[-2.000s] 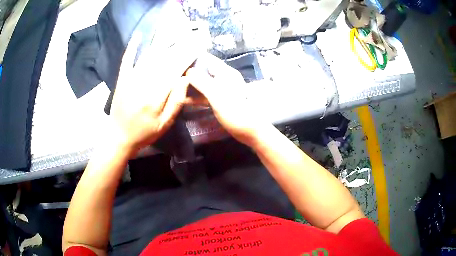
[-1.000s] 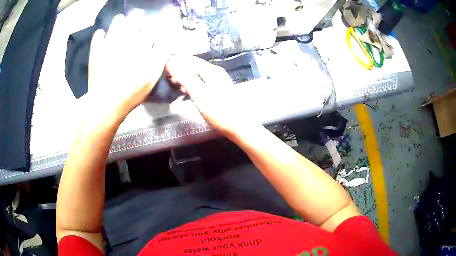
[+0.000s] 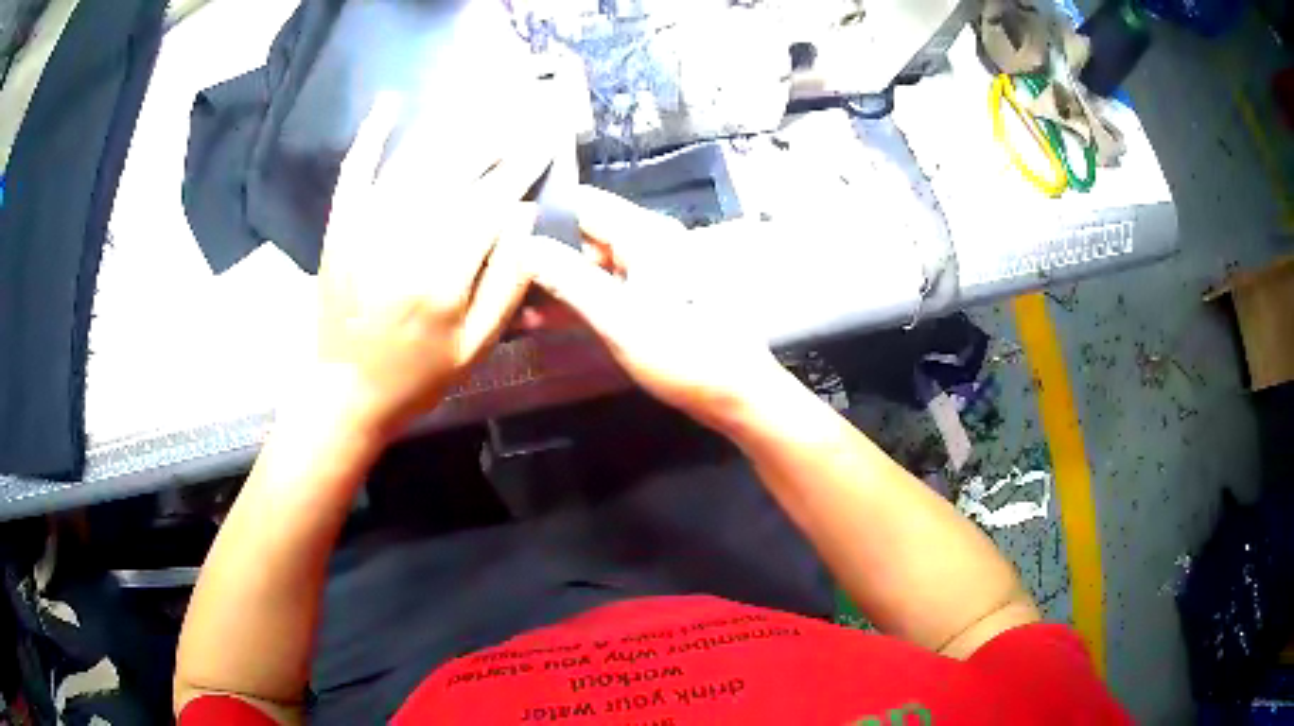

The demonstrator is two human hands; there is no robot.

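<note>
A dark garment piece (image 3: 291,135) lies on the white table, running up to the sewing machine and under my left hand. My left hand (image 3: 419,270) rests on the cloth with its fingers pointing up toward the machine, washed out by glare. My right hand (image 3: 625,291) is close beside it, with bent fingers at a small grey bit of the cloth between the hands. The machine (image 3: 653,71) has a whitish metal body with lint on it. Its needle area is hidden by glare and my hands.
A long dark strip-like stack (image 3: 71,241) lies at the table's left. Yellow and green loops (image 3: 1027,135) and tan scraps (image 3: 1010,40) lie at the right end. A dark recess (image 3: 695,199) is before the machine. The table's front edge (image 3: 1057,253) has a printed scale.
My left hand has moved right and down from its position a second ago, and more dark cloth shows beside it. My right hand has shifted slightly right.
</note>
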